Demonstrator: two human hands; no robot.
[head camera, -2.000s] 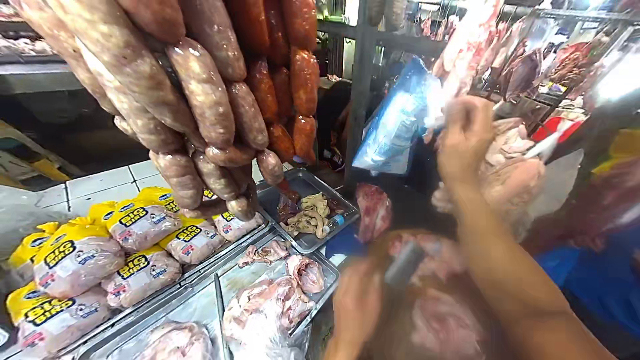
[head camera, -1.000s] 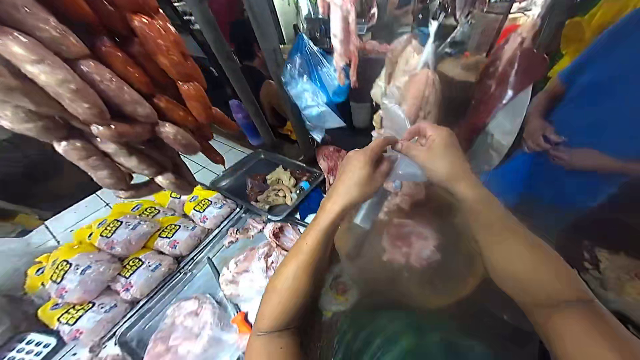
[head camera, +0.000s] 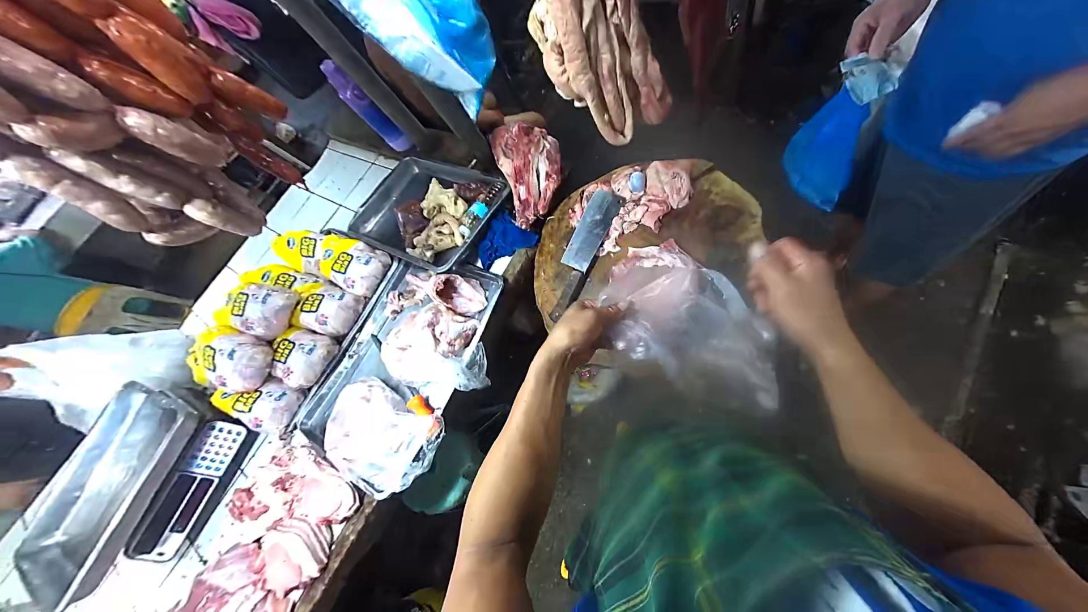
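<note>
A clear plastic bag (head camera: 705, 331) spreads over the near edge of a round wooden chopping block (head camera: 739, 212). My left hand (head camera: 585, 330) grips its left side, close to the handle of a cleaver (head camera: 591, 234) that lies on the block. My right hand (head camera: 790, 280) is raised at the bag's right side, fingers curled and blurred; whether it touches the plastic is unclear. Raw meat pieces (head camera: 650, 200) lie at the back of the block. More pale meat (head camera: 654, 263) shows beside and partly behind the bag.
To the left, a tiled counter holds packaged chickens (head camera: 259, 310), trays with meat (head camera: 429, 331), a digital scale (head camera: 191, 493) and meat slices (head camera: 289, 527). Sausages (head camera: 127, 136) and offal strips (head camera: 599, 64) hang overhead. At right stands a person in blue (head camera: 977, 85) near a blue bag (head camera: 824, 149).
My hands were together at a plastic bag beside the hanging meat; now they are apart, lower, with the bag opened out over the block. The view has tilted down.
</note>
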